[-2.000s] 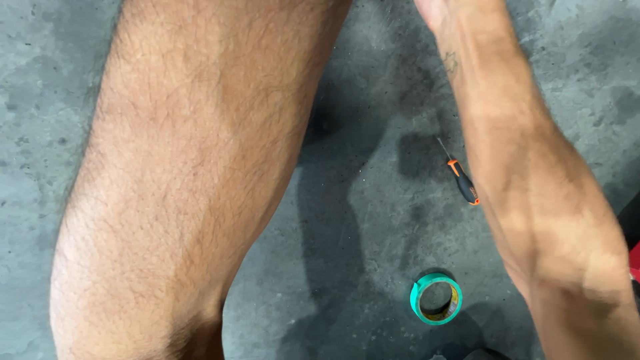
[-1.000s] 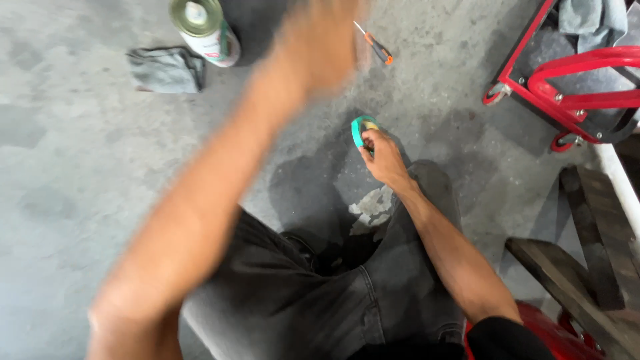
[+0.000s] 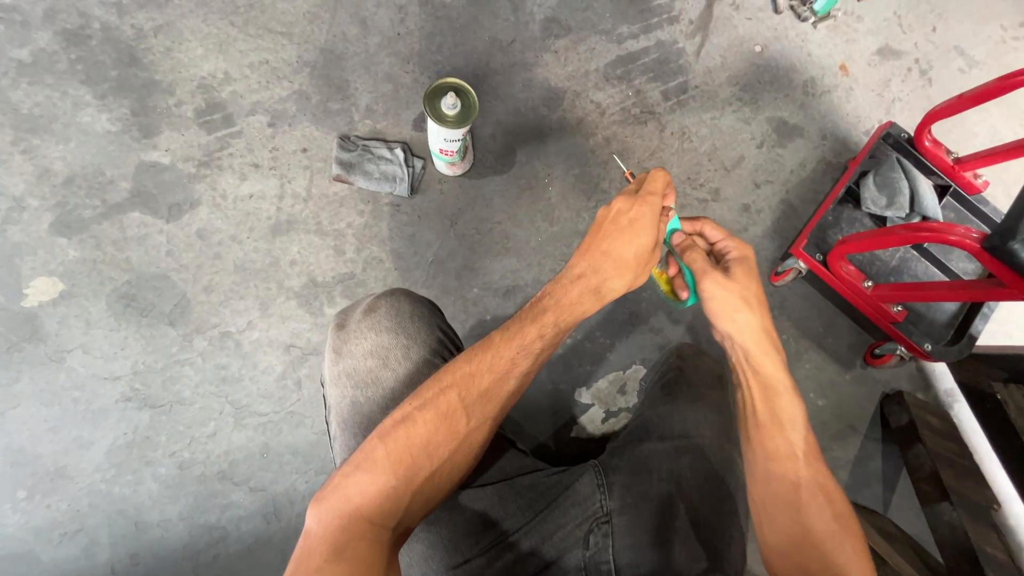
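Both of my hands are at a roll of green tape (image 3: 686,276), above the concrete floor. My right hand (image 3: 716,268) grips the roll, with fingers around its ring and the thumb on its outer side. Against the roll's upper part, my left hand (image 3: 632,232) pinches the tape near the fingertips; exactly what its fingers hold is partly hidden. Just beyond the left knuckles lies a screwdriver (image 3: 629,174), its thin shaft and the orange end of its handle showing, the rest covered by the hand.
A metal-topped can (image 3: 451,136) with a nozzle stands beside a folded grey cloth (image 3: 378,166). On the right is a red and black wheeled creeper or cart (image 3: 860,284) holding another grey cloth (image 3: 898,190). Dark wooden beams (image 3: 948,472) are at lower right. Small parts (image 3: 812,10) lie at the top edge.
The tape roll lay on the floor two seconds ago; my right hand had it a second ago and now holds it higher. My left hand has come to the roll. The view has shifted widely.
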